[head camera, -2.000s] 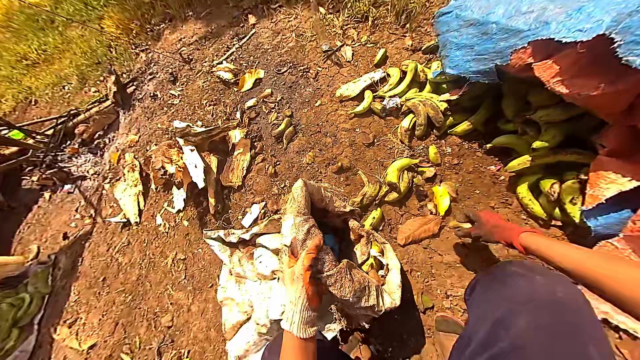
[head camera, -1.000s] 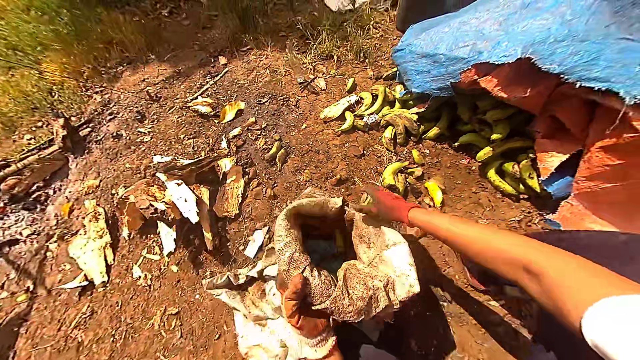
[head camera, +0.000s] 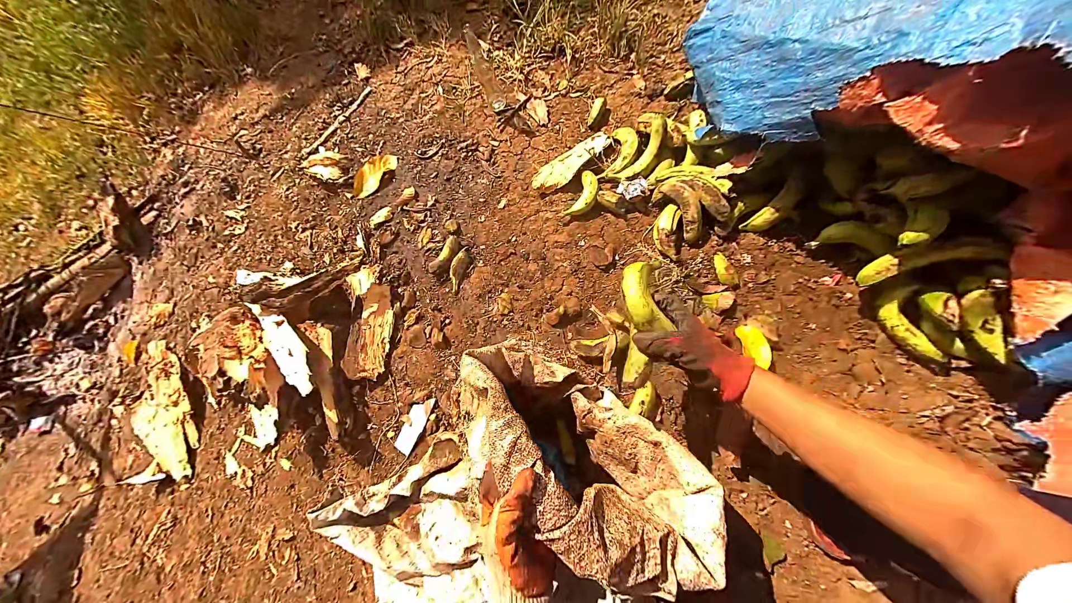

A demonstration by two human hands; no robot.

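My left hand, in an orange and white work glove, grips the near rim of a dirty white woven sack. The sack's mouth gapes upward, with something yellowish inside in shadow. To the right and beyond, my right hand, in a dark glove with a red cuff, has its fingers around a green-yellow banana or plantain. More of the fruit lies just under and beside that hand, partly hidden by it. A larger heap spreads over the soil farther off.
A blue tarp with an orange-red layer covers more fruit at upper right. Dry bark pieces lie left of the sack. Sticks rest at the left edge, grass grows at upper left.
My right hand was over the sack's rim a second ago and is now farther out, at the fruit on the ground. The left hand still holds the sack.
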